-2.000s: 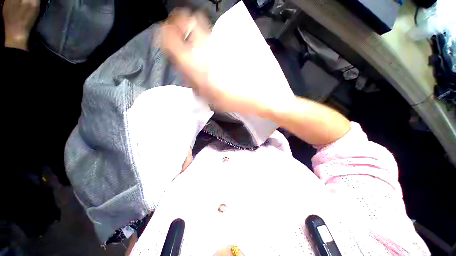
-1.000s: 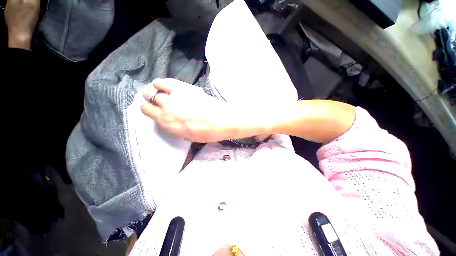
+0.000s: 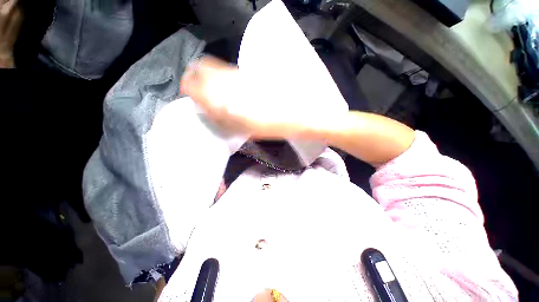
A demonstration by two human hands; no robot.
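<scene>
A grey garment (image 3: 121, 177) lies over my lap at the left, a white pocket cloth (image 3: 183, 171) spread on its inner side. A second white cloth flap (image 3: 283, 53) stands up at top centre, overexposed. My right hand (image 3: 204, 82), motion-blurred, is over the upper part of the grey garment, just above the left white cloth's top edge. Its forearm crosses the base of the upright flap. Its fingers and any small thing in them cannot be made out. My left hand does not show; a sliver of skin shows beside the white cloth.
Another person's hand (image 3: 9, 29) is at the top left edge, near a separate grey cloth piece (image 3: 88, 38). A cream machine table (image 3: 473, 76) curves along the right, with dark scraps and clear plastic (image 3: 526, 53) on it. Black strap ends (image 3: 204, 283) hang over my shirt.
My right hand has lifted off the left white cloth and moved up, towards the top of the grey garment. The other person's hand has shifted further left.
</scene>
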